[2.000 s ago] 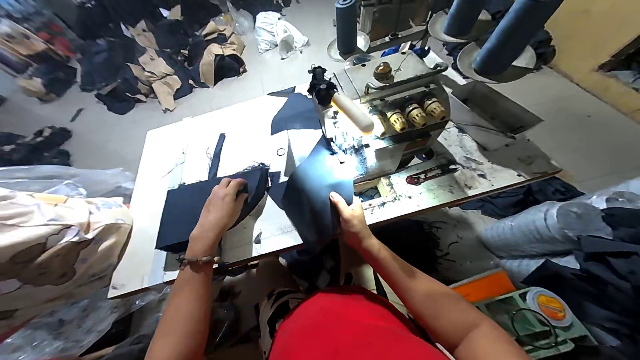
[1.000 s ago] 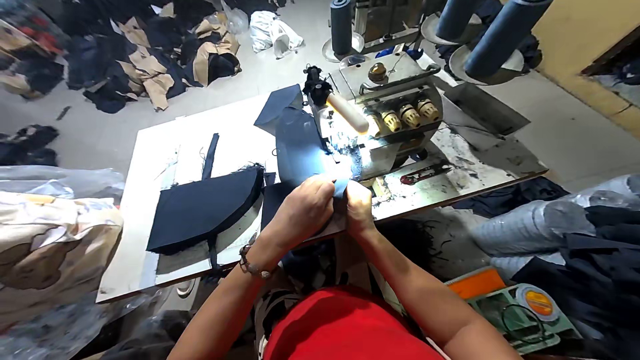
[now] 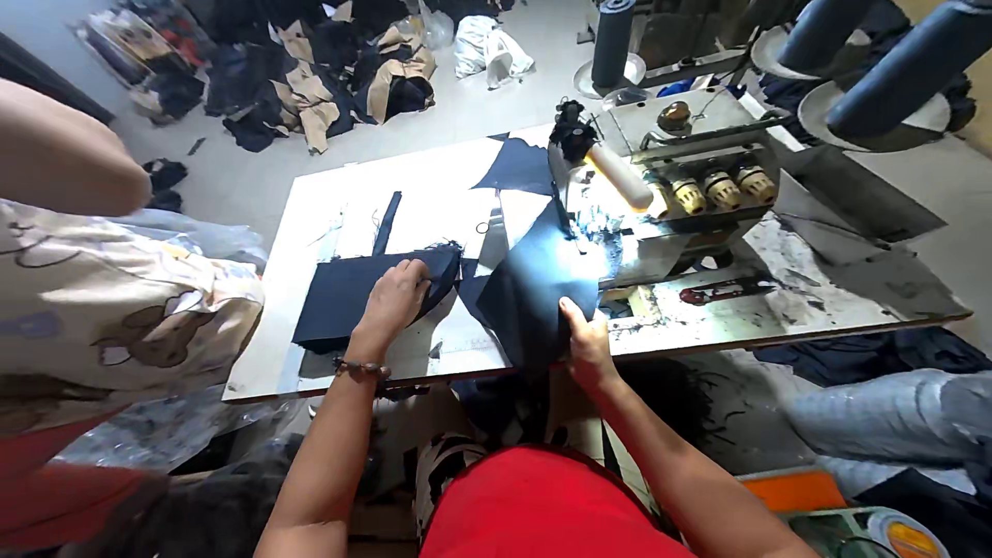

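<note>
My left hand (image 3: 397,298) rests on a stack of dark cut fabric pieces (image 3: 333,298) at the left of the white table, fingers bent over its right part. With my right hand (image 3: 587,341) I pinch the near right edge of a dark fabric piece (image 3: 527,287), thumb on top. That piece reaches up to the lit needle area of an industrial sewing machine (image 3: 697,178), probably an overlock. Another dark piece (image 3: 518,167) lies behind it. A dark fabric strip (image 3: 387,223) lies beyond the stack.
Thread cones (image 3: 613,43) stand behind the machine. Red-handled thread snips (image 3: 725,290) lie right of it. A work lamp (image 3: 620,177) hangs over the needle area. Fabric scraps (image 3: 318,77) cover the floor beyond. Another person's arm (image 3: 70,155) is at the far left, above patterned cloth (image 3: 132,294).
My left hand has moved left, from beside my right hand onto the fabric stack. The fabric at my right hand now lies spread out. Another person's arm has come into view at left.
</note>
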